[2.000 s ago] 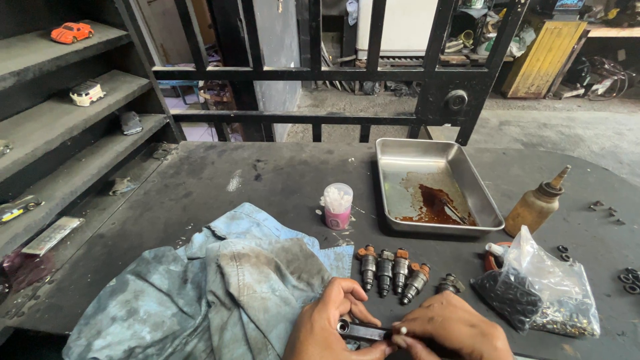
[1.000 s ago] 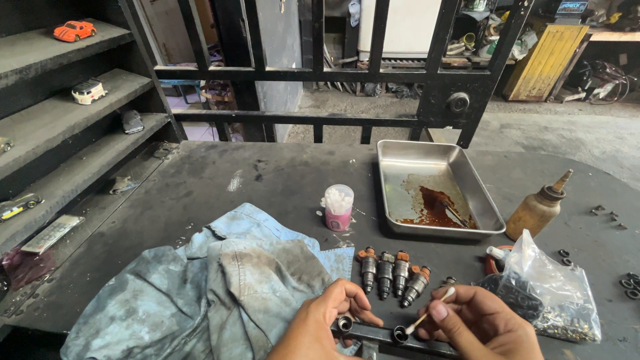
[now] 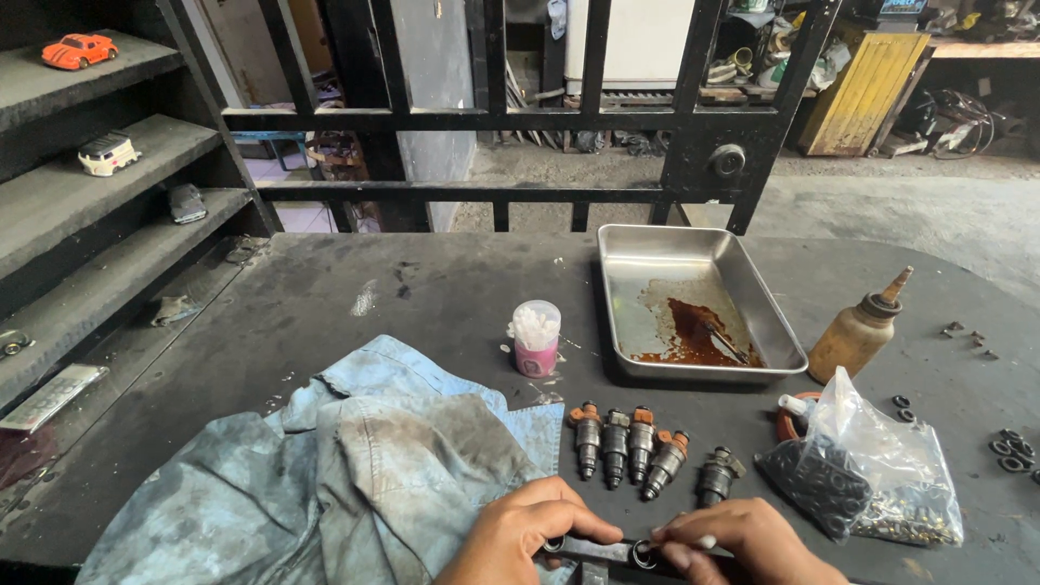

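Observation:
My left hand (image 3: 524, 532) grips the end of a dark metal fuel rail (image 3: 597, 552) with round cup openings, low in the view. My right hand (image 3: 731, 540) pinches a cotton swab (image 3: 705, 541) at another cup of the rail; the far tip is hidden in or behind the cup. Just beyond the hands lie several fuel injectors (image 3: 615, 447), some with orange connectors, and one dark injector (image 3: 718, 477) apart from them. A stained blue cloth (image 3: 366, 463) lies beside my left hand. A clear and pink cup of cotton swabs (image 3: 536, 337) stands further back.
A steel tray (image 3: 699, 374) holds reddish-brown liquid. Right of it are a squeeze bottle (image 3: 853, 337), plastic bags of small parts (image 3: 894, 487) and black O-rings (image 3: 1011, 451). Shelves with toy cars (image 3: 110, 154) stand at left, a black metal gate (image 3: 487, 122) behind the table.
One second ago the swab stood raised in my right hand, its tip near the cup; now it lies lower, with my fingers closer over the opening. My left hand keeps its hold on the rail.

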